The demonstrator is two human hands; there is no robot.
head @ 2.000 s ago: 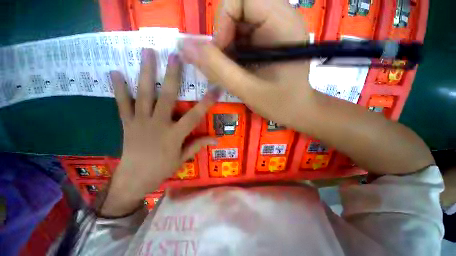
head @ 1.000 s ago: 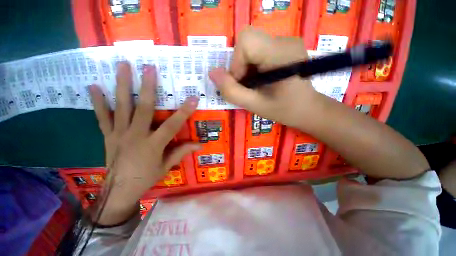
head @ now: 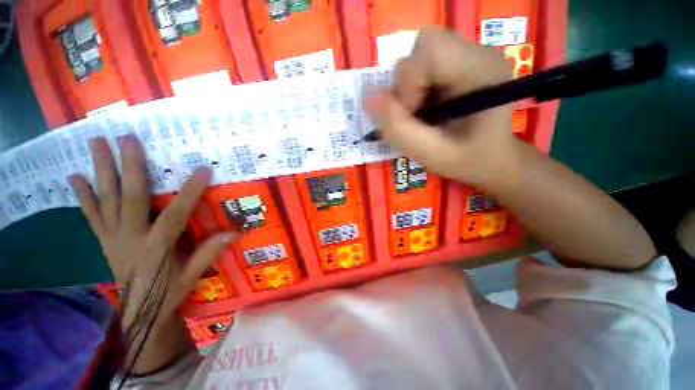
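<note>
A long white label strip [head: 267, 129] with printed blocks lies across the red-orange phone tray [head: 350, 15], between its two rows of orange phones [head: 331, 221]. Its left end runs off the tray. My right hand [head: 449, 99] holds a black pen [head: 549, 82], its tip at the lower part of the strip. My left hand [head: 145, 221] rests with fingers spread, fingertips on the strip's lower left part. Phones show metal slots and small white barcode labels [head: 412, 219].
The green tabletop [head: 617, 137] shows at the right and left. Part of another tray with phones [head: 209, 329] shows below, near the lap. Purple fabric [head: 53, 343] is at the lower left. Part of a person shows at the right edge.
The tray now appears tilted, with more of its left side in view. My left hand has moved left, away from my right hand. The pen tip now shows on the strip.
</note>
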